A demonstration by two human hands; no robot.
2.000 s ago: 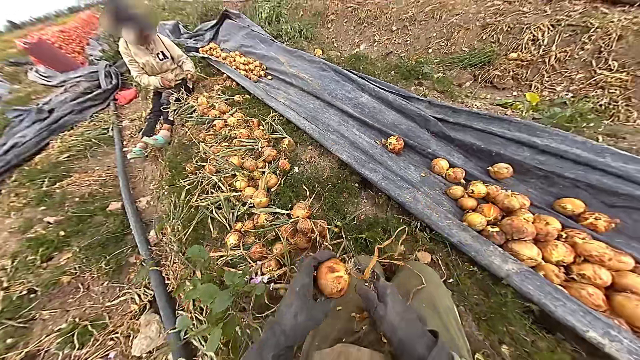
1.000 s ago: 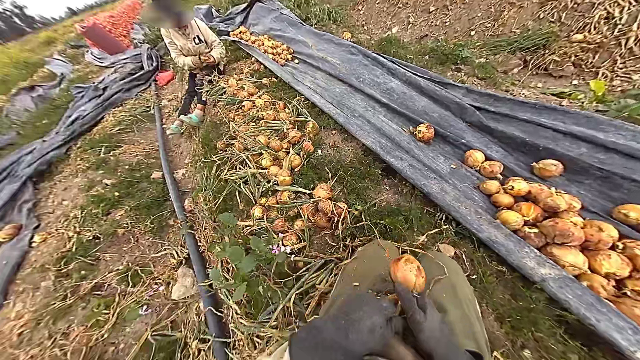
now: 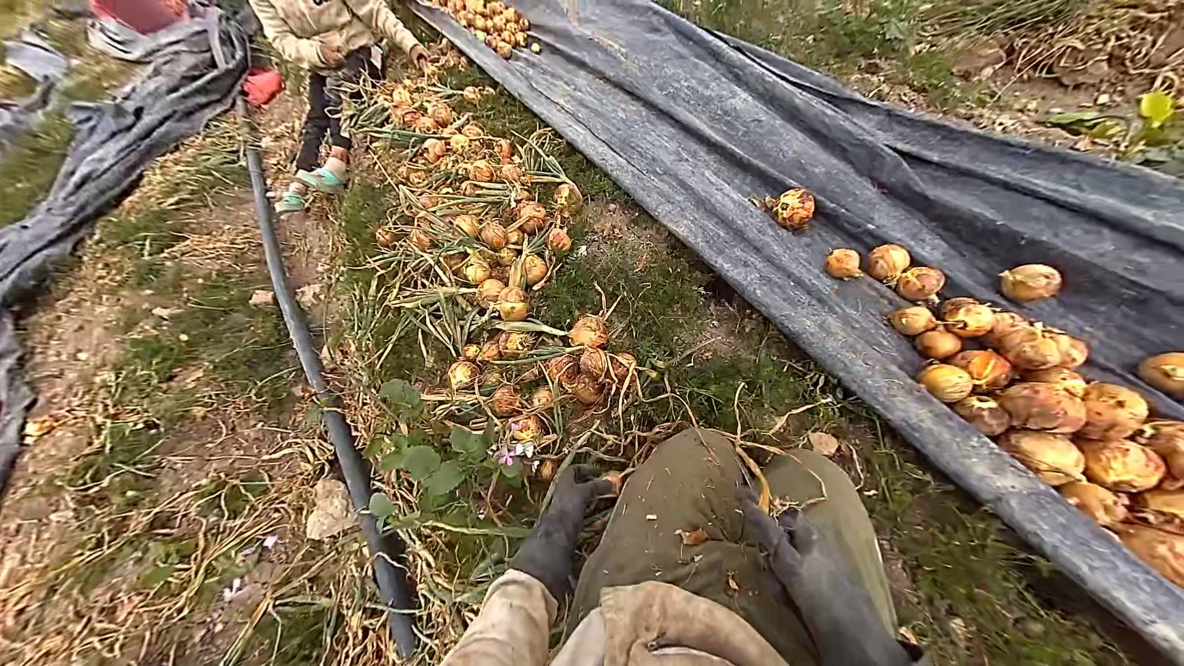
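Observation:
My left hand, in a dark glove, is by my left knee with its fingers around an onion, mostly covered by the glove and the knee. My right hand, gloved too, lies over my right thigh; dry stalks show at its fingertips, and whether it grips anything under the palm cannot be told. Just ahead of my knees, pulled onions with leaves lie in a long row on the ground. Trimmed onions are heaped on the dark fabric sheet to my right.
A black hose runs along the ground at the left, with a stone beside it. More dark fabric is bunched at the far left. Another person is at the row's far end, near a second onion pile.
The onion seen above my hands a second ago is no longer there. My hands have moved apart, the left to my left knee, the right over my right thigh.

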